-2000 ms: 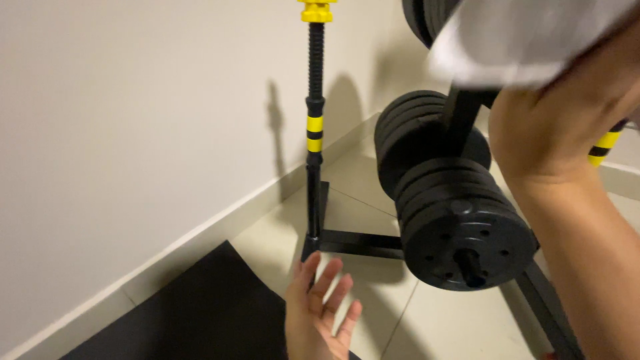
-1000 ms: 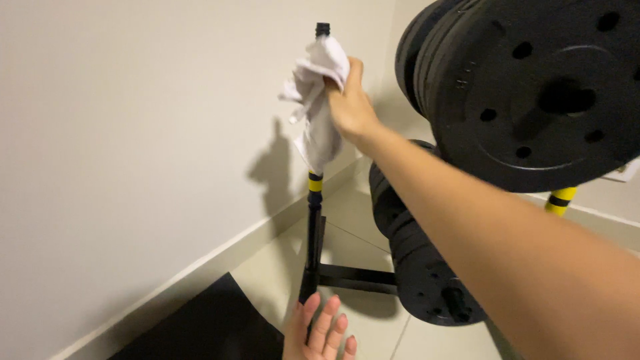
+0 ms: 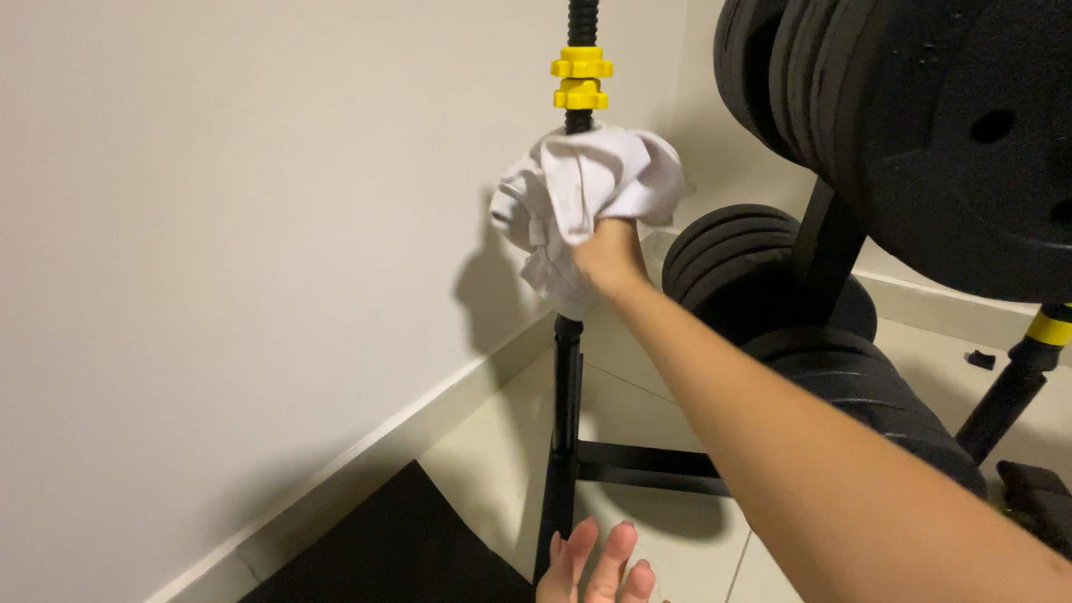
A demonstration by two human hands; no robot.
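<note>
My right hand point(image 3: 615, 255) grips a crumpled white cloth point(image 3: 603, 180), which wraps around the upright threaded black bar point(image 3: 583, 23). Two yellow star-shaped nuts point(image 3: 581, 77) sit on the bar just above the cloth. Much of the hand's fingers is hidden in the folds. Below the cloth, the bar's lower end meets a black post point(image 3: 567, 394) of the rack. Low in the view, my left hand point(image 3: 599, 569) is held with fingers apart and nothing in it, near the foot of the post.
Black weight plates point(image 3: 938, 142) hang at the upper right, with more plates point(image 3: 837, 377) lower down. A black floor bar point(image 3: 653, 467) joins the post. The wall point(image 3: 251, 209) rises close on the left, above a black mat point(image 3: 394, 536). A yellow-banded post point(image 3: 1017, 377) stands at the right.
My right hand came from the upper right to the upright bar with the white cloth. The yellow nuts, out of sight one second ago, show above the cloth. My left hand stays low and open.
</note>
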